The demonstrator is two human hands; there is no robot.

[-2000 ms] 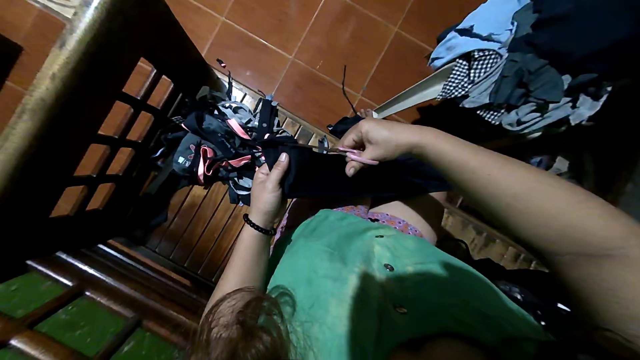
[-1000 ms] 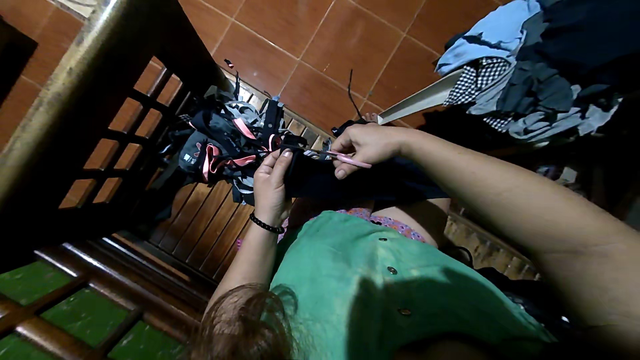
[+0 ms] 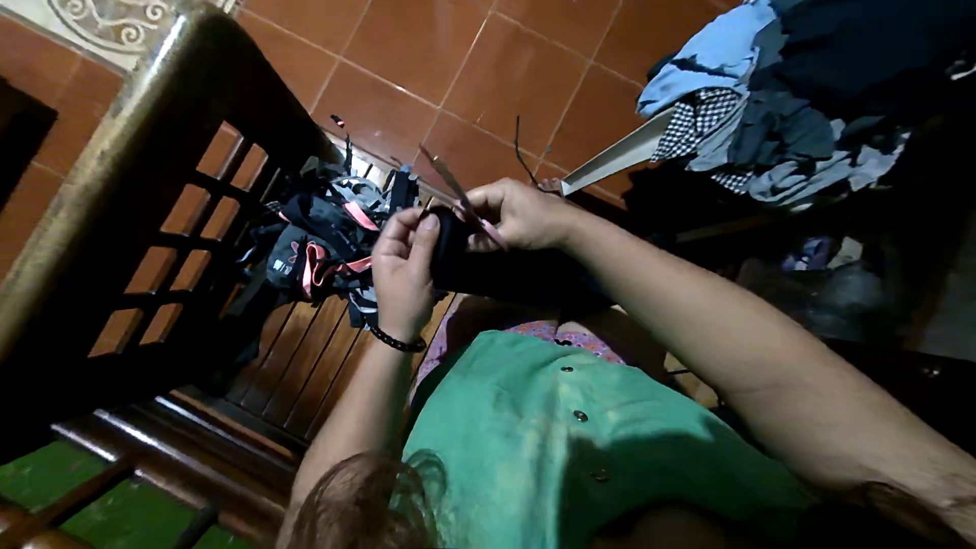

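Observation:
My left hand [image 3: 406, 255], with a dark beaded bracelet at the wrist, pinches the edge of a black cloth [image 3: 511, 271] that lies over my lap. Close on its right, my right hand [image 3: 522, 217] holds scissors with pink handles [image 3: 492, 231]. Their blades [image 3: 446, 174] point up and to the left, above the cloth's edge; whether they are parted is hard to tell. Left of my left hand is a heap of black, grey and pink fabric strips and scraps [image 3: 328, 229] on a slatted wooden bench [image 3: 305, 362].
A dark wooden armrest with a lattice side [image 3: 99, 175] stands at the left. Blue, checked and dark cloths [image 3: 793, 122] are piled at the upper right, by a pale narrow board [image 3: 618, 151]. Behind is a tiled floor [image 3: 534, 69].
The scissors have turned, their blades now pointing up and left rather than lying along the cloth by my left hand. Both hands still hold their things.

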